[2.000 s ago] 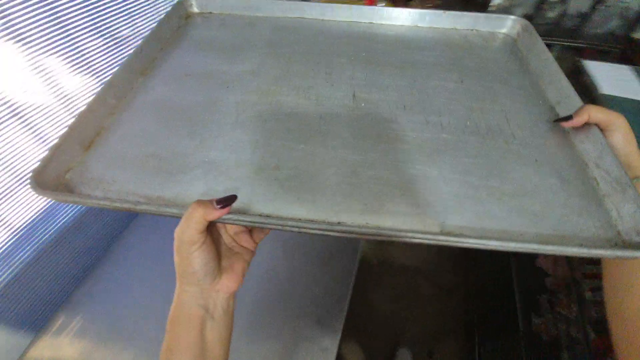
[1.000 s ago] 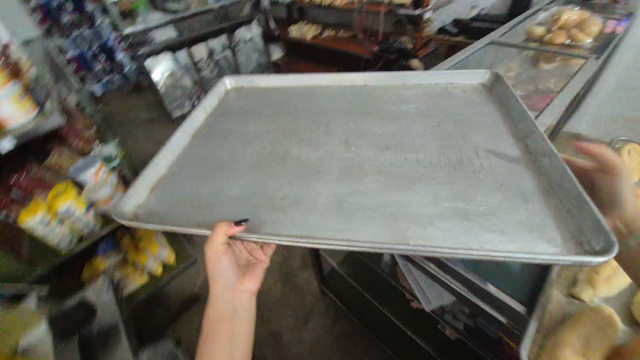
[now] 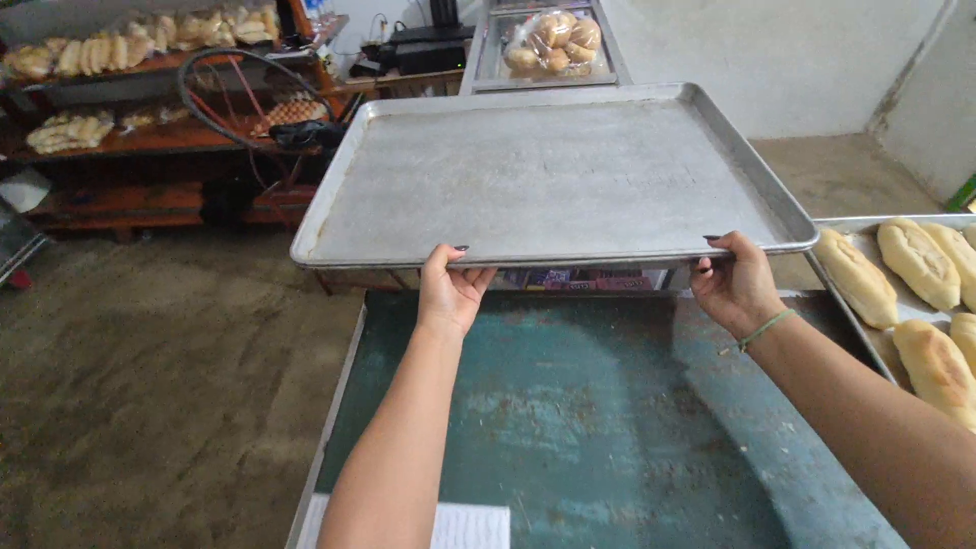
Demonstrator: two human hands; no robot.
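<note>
A metal baking sheet (image 3: 534, 183) with a raised rim, bare inside, is held up above the far end of a worn green table (image 3: 564, 412). My left hand (image 3: 450, 293) grips its near rim left of the middle, thumb on top and fingers beneath. Farther right on the same rim, my right hand (image 3: 732, 282) is closed in the same way, a thin green band around its wrist. Both hands have dark nails. The rim looks doubled, but whether a second sheet lies underneath I cannot tell.
A tray of bread loaves (image 3: 854, 278) stands at the right. Beyond the sheet, a bag of rolls (image 3: 554, 42) lies on a glass-topped case. Wooden shelves (image 3: 152, 137) with bagged bread and eggs are at the back left. A written paper (image 3: 473, 526) rests on the table's near edge.
The view has swung strongly around to the green table. My right hand has gone from the sheet's right side to its near rim. My left hand has kept its hold on the near rim.
</note>
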